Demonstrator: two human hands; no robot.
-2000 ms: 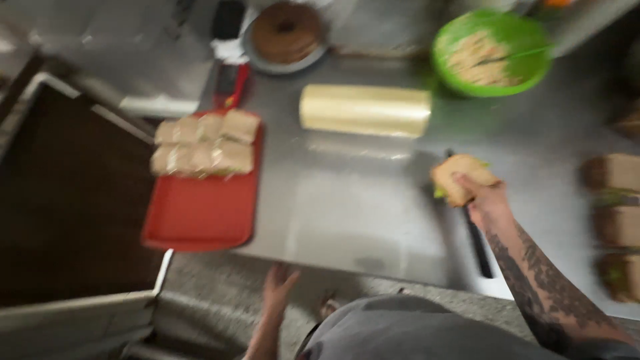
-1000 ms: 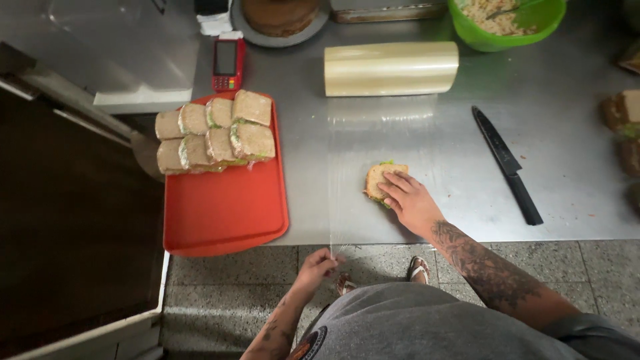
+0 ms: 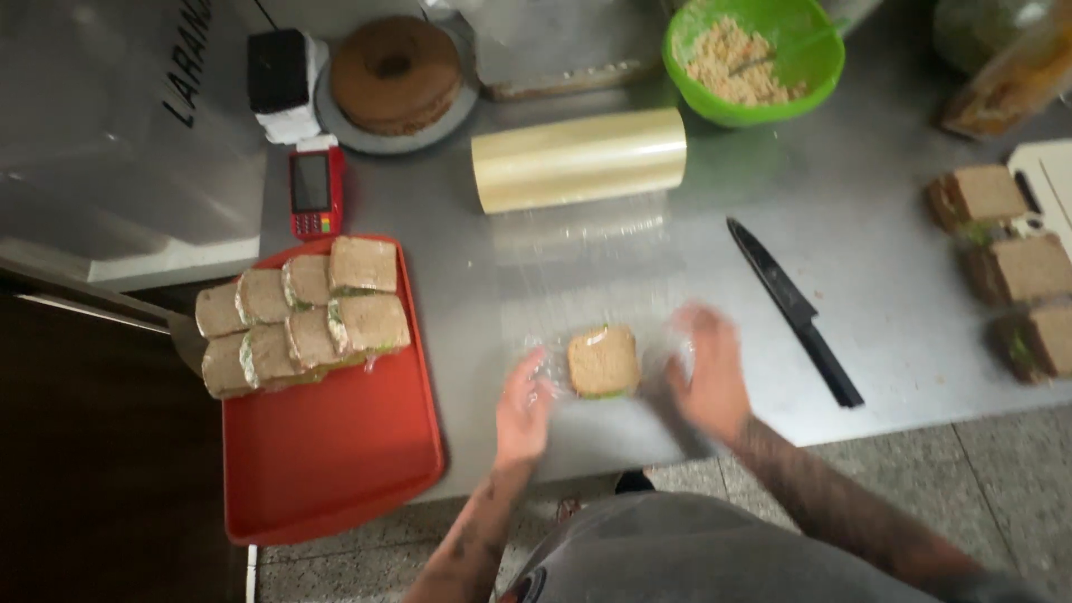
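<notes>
A sandwich [image 3: 603,361] lies on the steel counter under clear plastic film, with green filling at its edges. My left hand [image 3: 525,406] is just left of it, fingers at the film's edge; whether they pinch it is unclear. Blurred, my right hand [image 3: 708,368] is on the other side of the sandwich, near the film's right edge, its grip also unclear. The film [image 3: 578,251] runs back to a large roll of plastic wrap [image 3: 579,161]. Several wrapped sandwiches [image 3: 306,314] sit in two rows on a red tray [image 3: 335,469] at the left.
A black knife [image 3: 791,310] lies right of my right hand. Behind are a green bowl of filling [image 3: 754,63], a round cake on a plate [image 3: 395,75] and a red card terminal [image 3: 316,191]. More sandwiches [image 3: 1026,268] stand at the far right beside a white board [image 3: 1051,180].
My right hand has let go of the sandwich and moved to its right. The left hand has come up over the counter beside it. Film now covers the sandwich's top.
</notes>
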